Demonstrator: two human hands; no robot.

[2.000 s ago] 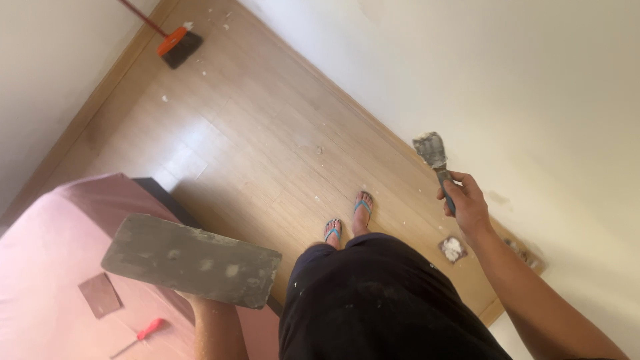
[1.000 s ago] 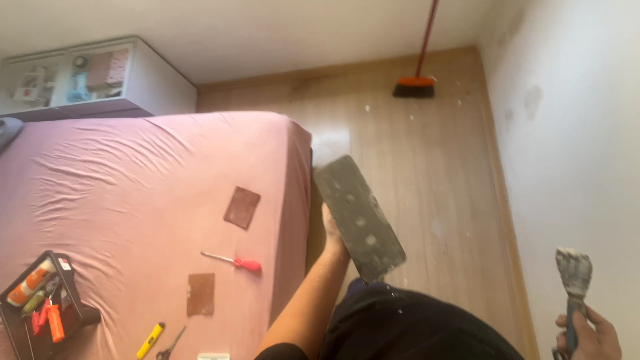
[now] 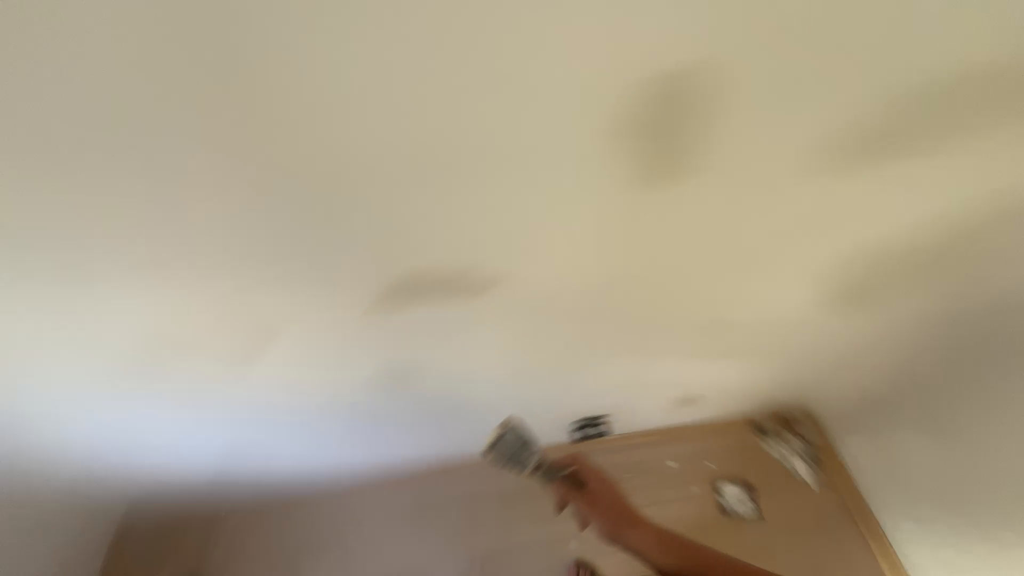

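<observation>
My right hand (image 3: 592,492) grips the handle of a putty knife (image 3: 514,446), whose broad blade is coated with whitish filler and points to the upper left. Behind it rises a pale wall (image 3: 512,200) with several darker, smooth patches (image 3: 672,124). The picture is strongly blurred, and whether the blade touches the wall cannot be told. My left hand is out of view, and so is the flat, filler-smeared trowel.
On the wooden floor (image 3: 800,528) lies a white lump on a dark-edged piece (image 3: 737,498). Further right, a whitish, blurred object (image 3: 788,452) sits in the corner by the baseboard. A dark striped thing (image 3: 590,428), perhaps a wall outlet, is low on the wall.
The view has swung widely from the bed and floor up to the wall. The left hand with the flat trowel has left the picture. My right hand still holds the putty knife.
</observation>
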